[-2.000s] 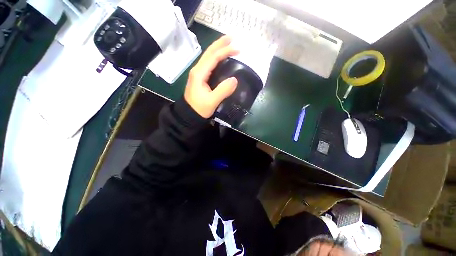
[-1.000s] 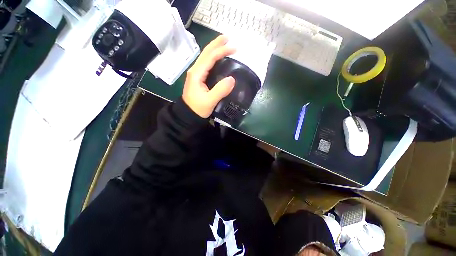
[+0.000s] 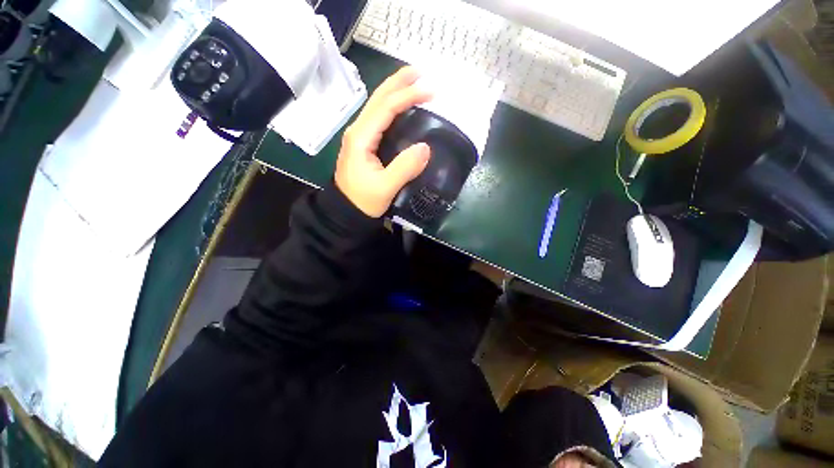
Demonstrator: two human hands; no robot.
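Observation:
My left hand (image 3: 373, 154) is closed around the left side of a dome camera (image 3: 443, 160) at the front edge of the green bench mat. The thumb lies on the camera's black ball and the fingers reach over its top. The camera's white housing is behind the ball, towards the keyboard. Its lens face is not visible. My right hand (image 3: 576, 460) is cut off by the bottom edge; only a small part shows beyond the dark sleeve, so its state cannot be made out.
A second dome camera (image 3: 229, 78) with a ring of LEDs stands at left. The keyboard (image 3: 494, 59) is behind. A blue tool (image 3: 550, 225), yellow tape roll (image 3: 665, 121), white mouse (image 3: 650, 249) on a black pad and black box (image 3: 777, 155) are at right. A carton (image 3: 722, 411) holds white parts.
My left hand stays on the camera with almost no movement. At the bottom edge, less of my right hand shows than two seconds ago. The view has shifted slightly.

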